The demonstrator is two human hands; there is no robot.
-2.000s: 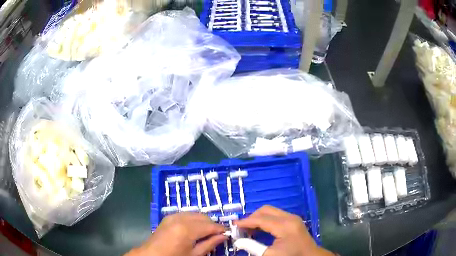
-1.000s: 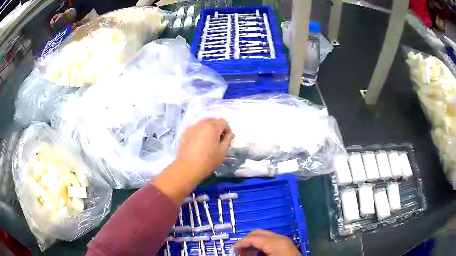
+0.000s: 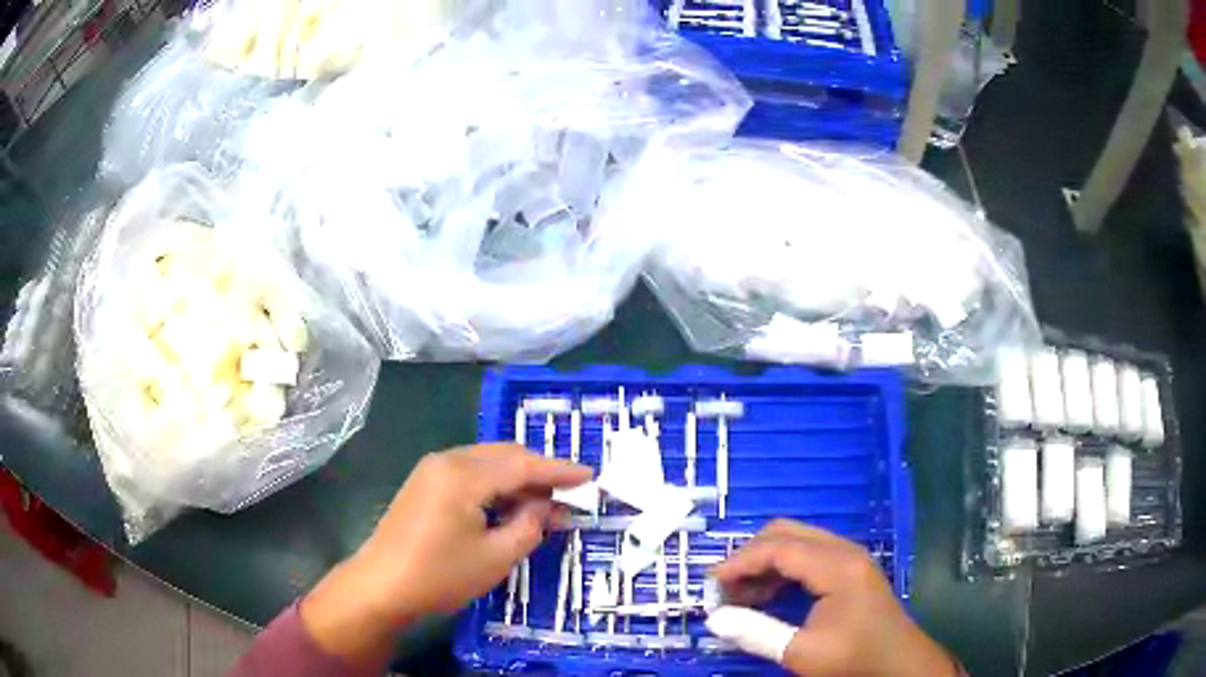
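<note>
The blue plastic tray (image 3: 820, 456) lies in front of me with T-shaped stems (image 3: 722, 456) in rows on its left part. My left hand (image 3: 456, 529) is over the tray's left side, with a small white piece (image 3: 578, 496) at its fingertips. Two white pieces, one upper (image 3: 635, 463) and one lower (image 3: 655, 529), show over the stems beside it; whether they rest there or are in the air is unclear. My right hand (image 3: 827, 602), with a white cover on one finger, pinches the end of a T-shaped stem (image 3: 655, 608) held sideways over the tray.
Bags stand behind and left: cream parts (image 3: 199, 344), translucent parts (image 3: 516, 199), white housings (image 3: 820, 238). A clear blister tray (image 3: 1078, 556) with white blocks is at right. Stacked blue trays (image 3: 820, 113) and pale rack legs (image 3: 1131, 119) stand at the back.
My left hand has come back from the bag of white housings to over the blue tray, with white pieces now there. My right hand now shows more fully, with a stem. The view has shifted.
</note>
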